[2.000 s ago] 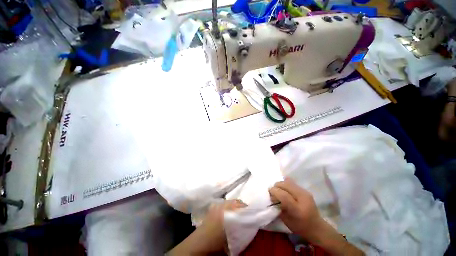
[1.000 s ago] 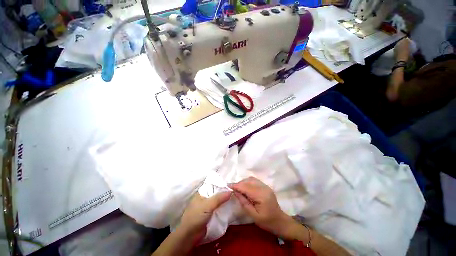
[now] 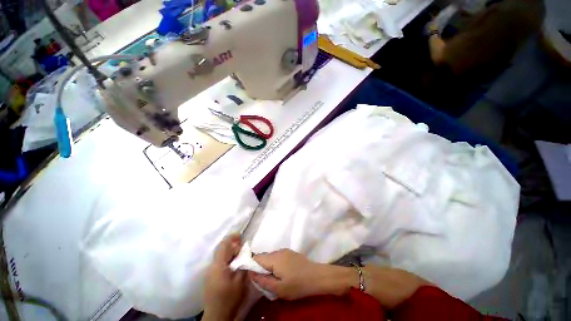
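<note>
A large white garment [image 3: 150,238] lies over the table's front edge and down towards my lap. My left hand [image 3: 224,276] and my right hand [image 3: 285,273] are close together at the lower middle, both closed on the garment. A small folded white bit of it sticks out between their fingertips. Scissors [image 3: 250,130] with one green and one red handle loop lie under the machine arm, away from both hands. The garment's exact type is unclear.
The cream-white sewing machine [image 3: 206,59] stands behind the tan needle plate cover [image 3: 188,162]. A light-blue lamp tube [image 3: 63,131] is at left. A crumpled white heap [image 3: 401,200] fills the right of the lap. A yellow-orange flat piece [image 3: 347,53] lies right of the machine. Another person's arm [image 3: 438,47] is at upper right.
The view has turned to the right, so the machine and scissors sit further left in the picture. Both hands stay on the garment and are now closer together, on a smaller folded bit.
</note>
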